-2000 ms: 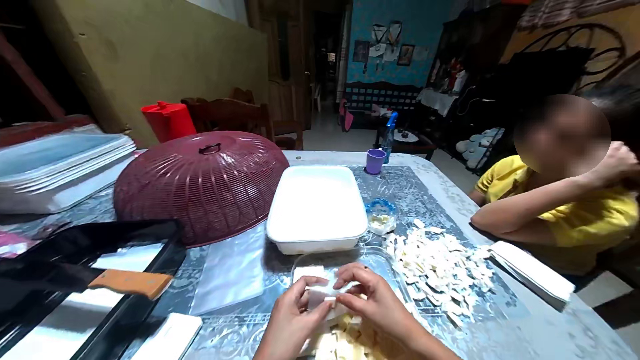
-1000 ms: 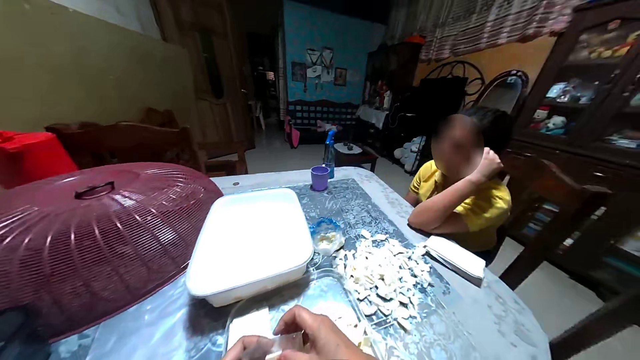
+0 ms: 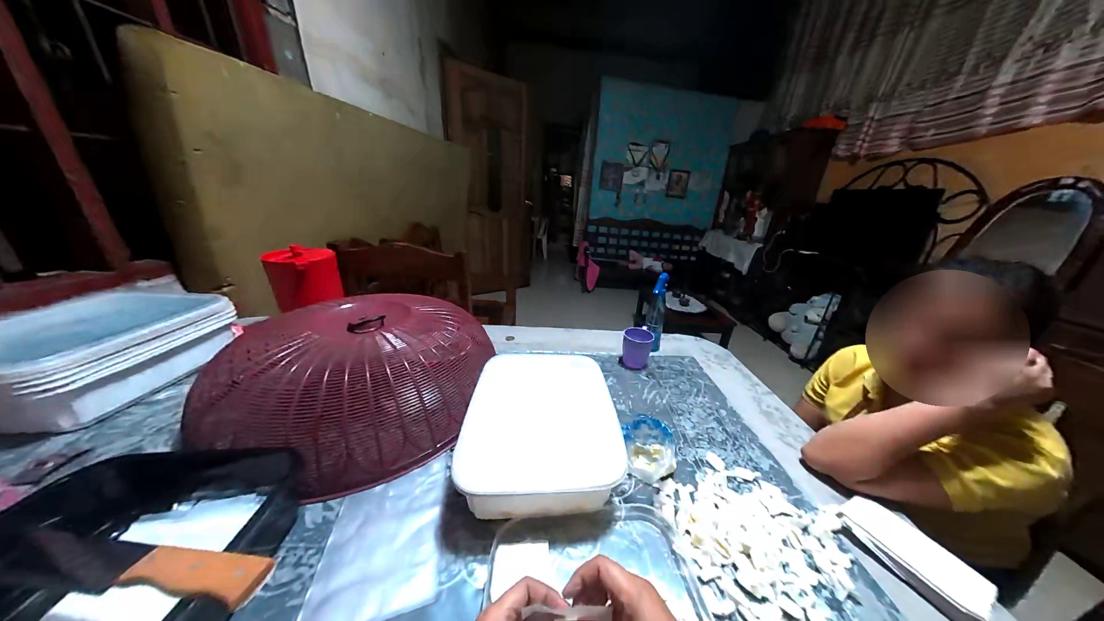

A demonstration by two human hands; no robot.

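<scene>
At the bottom edge, my left hand (image 3: 523, 599) and my right hand (image 3: 617, 590) are close together, fingertips pinching a small pale sheet, partly cut off by the frame. They are over the near part of a clear tray (image 3: 634, 552), in which a white piece of paper (image 3: 520, 561) lies. Just beyond the tray stands a white rectangular tub (image 3: 542, 423). To the right is a spread pile of small whitish pieces (image 3: 750, 539), which look like wrapped bits. A small blue-rimmed bowl (image 3: 651, 450) sits between tub and pile.
At left are a maroon mesh food cover (image 3: 345, 388), stacked white containers (image 3: 112, 345), a black tray (image 3: 285, 483) and a knife with a wooden handle (image 3: 198, 573). Clear plastic (image 3: 379, 543) lies near the tub. A purple cup (image 3: 637, 348) stands behind. A person in yellow (image 3: 992, 466) sits right, near folded white paper (image 3: 918, 556).
The view swung right, then back left. My hands stay close together at the clear tray, still fingering a small pale sheet. The seated person keeps an arm raised to the head.
</scene>
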